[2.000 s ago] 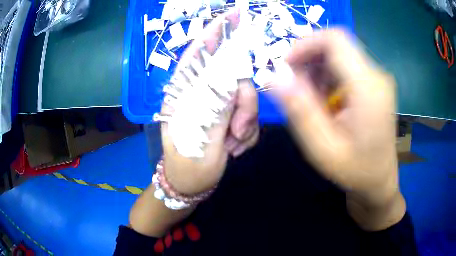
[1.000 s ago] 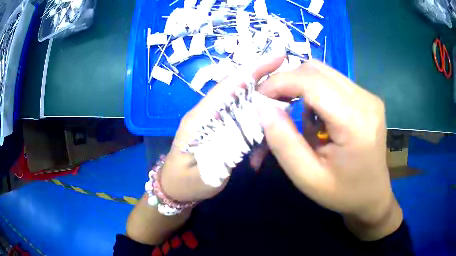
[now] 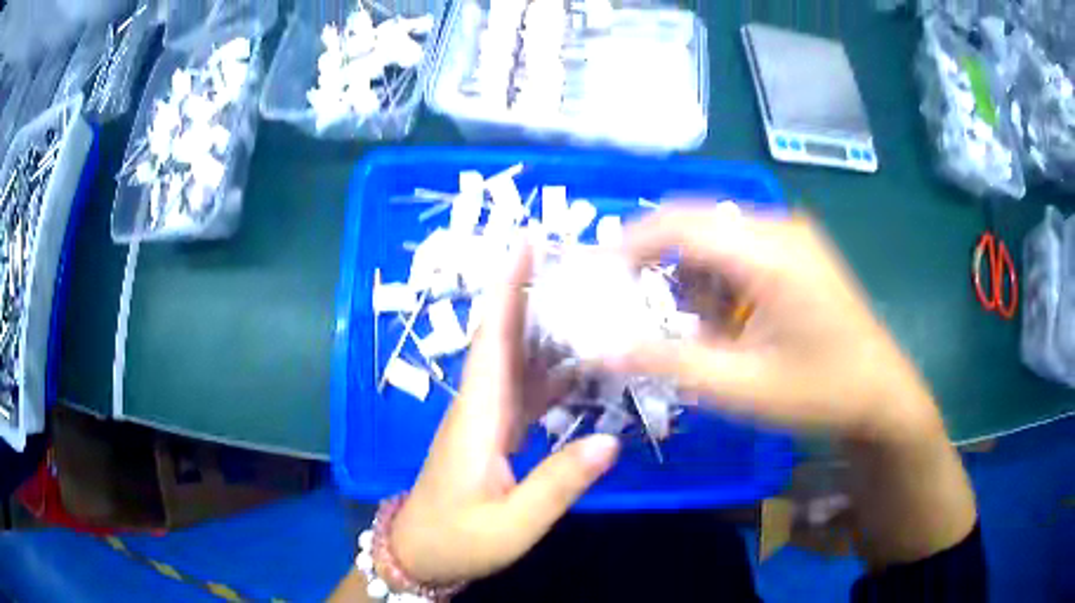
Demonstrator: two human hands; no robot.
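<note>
A glaring, blurred bunch of white-tagged rods [image 3: 589, 300] is between my hands above the blue tray [image 3: 344, 389]. My left hand [image 3: 495, 483] is on its left, fingers pointing up and thumb spread; the glare hides whether it grips the bunch. My right hand [image 3: 790, 330] is blurred, with thumb and fingers around the bunch's right side. A small orange-yellow thing [image 3: 740, 312] shows in my right palm. Loose tagged rods [image 3: 442, 330] lie in the tray, with some showing below the bunch.
Clear boxes of white-tagged parts [image 3: 195, 141] stand behind and left of the tray. A long parts bin [image 3: 26, 253] is at far left. A digital scale [image 3: 811, 94] is behind right. Red scissors [image 3: 994, 275] and clear plastic bags [image 3: 967, 106] lie at right.
The view has shifted, showing the whole tray, boxes and scale. The bunch has moved from a fan along my left palm to between both hands over the tray; my left thumb is spread.
</note>
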